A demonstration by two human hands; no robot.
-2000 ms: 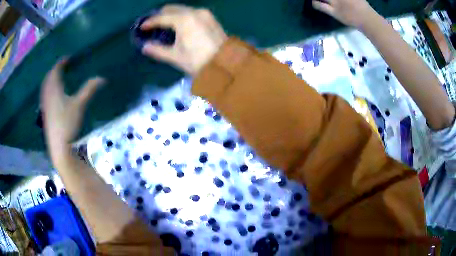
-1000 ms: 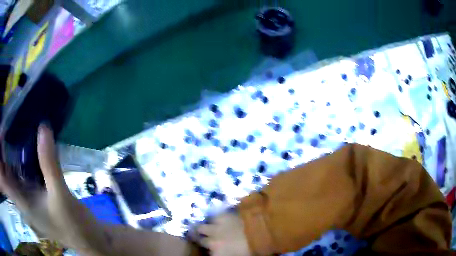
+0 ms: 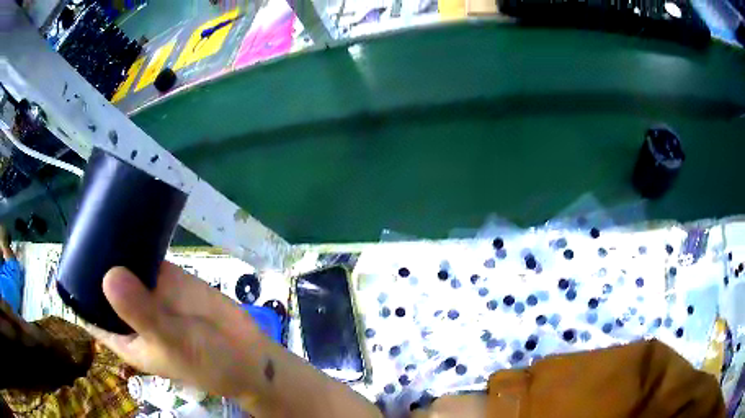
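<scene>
My left hand (image 3: 176, 326) holds a black cylindrical unit (image 3: 122, 237) at the left, tilted and raised in front of the grey frame. The thumb lies on its near side. My right hand (image 3: 457, 408) is at the bottom edge, mostly cut off below the brown sleeve; its fingers are hidden. Clear release film (image 3: 482, 326) with many small dark round stickers lies on the bench in front of me. Another black cylindrical unit (image 3: 658, 163) stands on the green belt (image 3: 425, 163) at the right.
A phone (image 3: 329, 322) lies left of the film, with a blue tray (image 3: 265, 321) beside it. A pale metal frame bar (image 3: 204, 212) crosses the left. A person in a checked garment (image 3: 73, 367) sits at lower left. A black parts tray (image 3: 604, 16) lies beyond the belt.
The view has swung left, so the film and standing unit appear further right. The unit in my left hand is now raised and clearly visible. My right hand has dropped from the belt to the bottom edge.
</scene>
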